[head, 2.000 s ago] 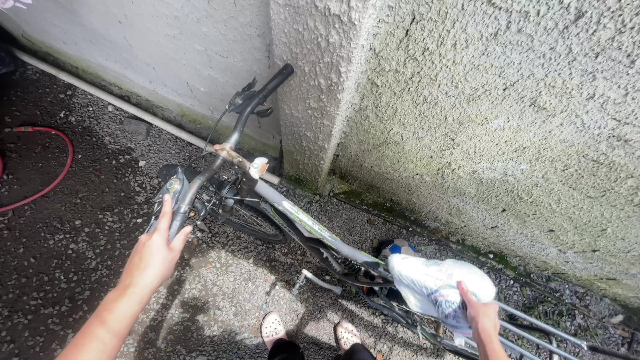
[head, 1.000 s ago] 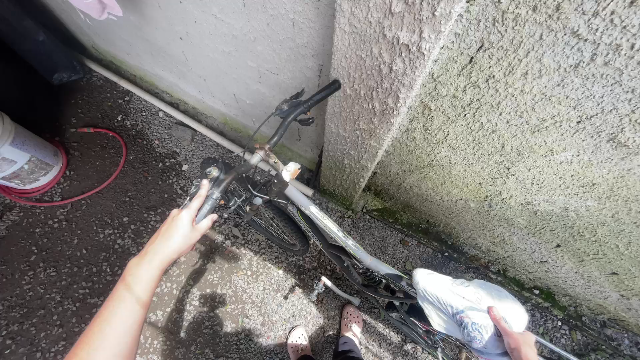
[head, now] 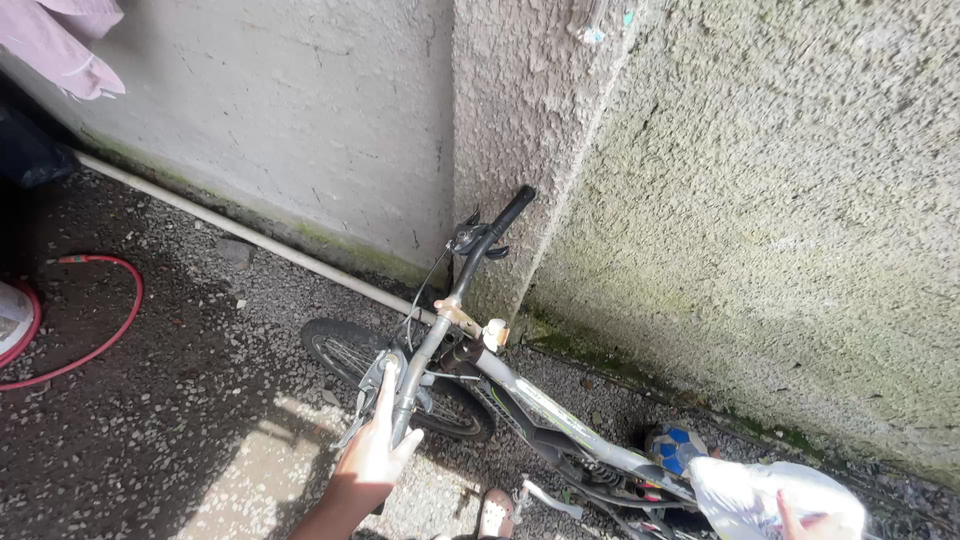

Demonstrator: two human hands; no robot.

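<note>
A bicycle with a grey frame (head: 570, 431) leans near the wall, its handlebar (head: 431, 352) turned across the view and its front wheel (head: 341, 349) on the gravel. My left hand (head: 379, 450) is around the near end of the handlebar, with a finger stretched along the brake and shifter part. At the lower right, my right hand (head: 810, 517) rests on a white plastic bag (head: 750, 487) that covers the saddle area; the frame edge cuts this hand off. A small white and orange piece (head: 495, 334) sits by the stem.
A rough concrete wall (head: 765, 247) and pillar stand behind the bicycle. A pale pipe (head: 255, 236) runs along the wall's base. Left lie a red hose (head: 139, 300) and part of a white bucket (head: 11, 315). A blue and white ball (head: 675, 448) is beyond the frame. Pink cloth (head: 64, 45) hangs upper left.
The handlebar has turned, and more of the front wheel shows on its left side. My left hand stays on the bar, my right hand at the bag. The view has shifted.
</note>
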